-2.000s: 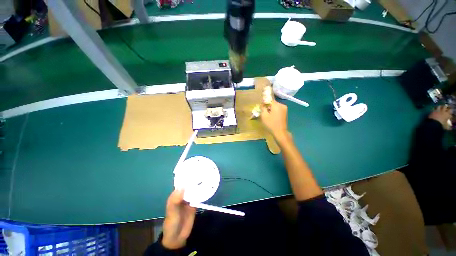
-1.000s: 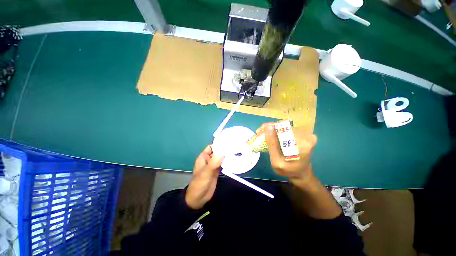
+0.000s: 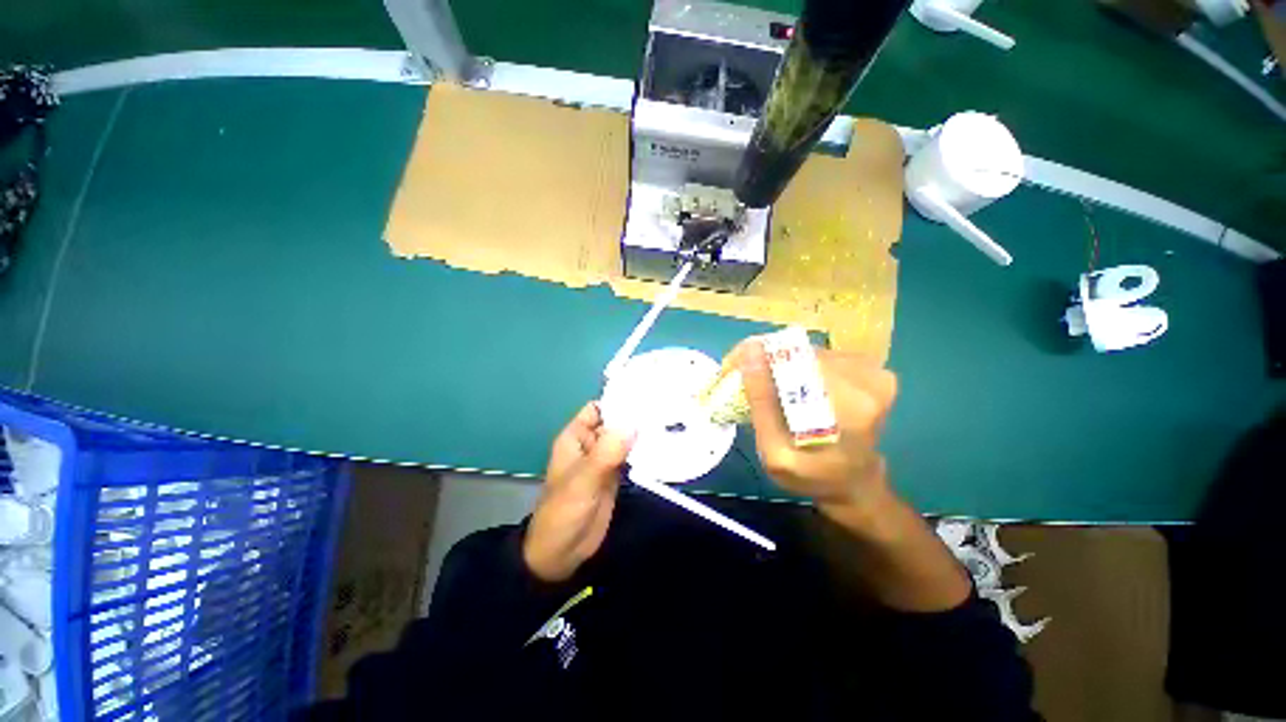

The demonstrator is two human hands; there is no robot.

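Note:
My left hand [image 3: 576,480] grips the left rim of a round white housing [image 3: 671,449], whose flat face is turned up. One narrow white arm [image 3: 652,319] points up to the screw feeder's front, and another narrow white arm [image 3: 705,514] points down right. My right hand [image 3: 829,423] holds a yellow-and-white glue or grease tube [image 3: 800,387], its nozzle end tilted down left at the housing's right part. Whether the tip touches the face cannot be told. The screw feeder [image 3: 691,162] stands just beyond, with the black electric screwdriver [image 3: 804,106] hanging over its right side.
A cardboard mat [image 3: 501,184] lies under the feeder. Another white housing [image 3: 965,164] and a white bracket [image 3: 1123,308] are at the right. A blue crate [image 3: 198,564] is at lower left, curved white parts [image 3: 987,571] at lower right. A metal post [image 3: 430,40] stands behind.
From two seconds ago, my right hand has brought the tube from the mat to the housing. Since one second ago, the hands have barely moved; the screwdriver hangs slightly higher and further right.

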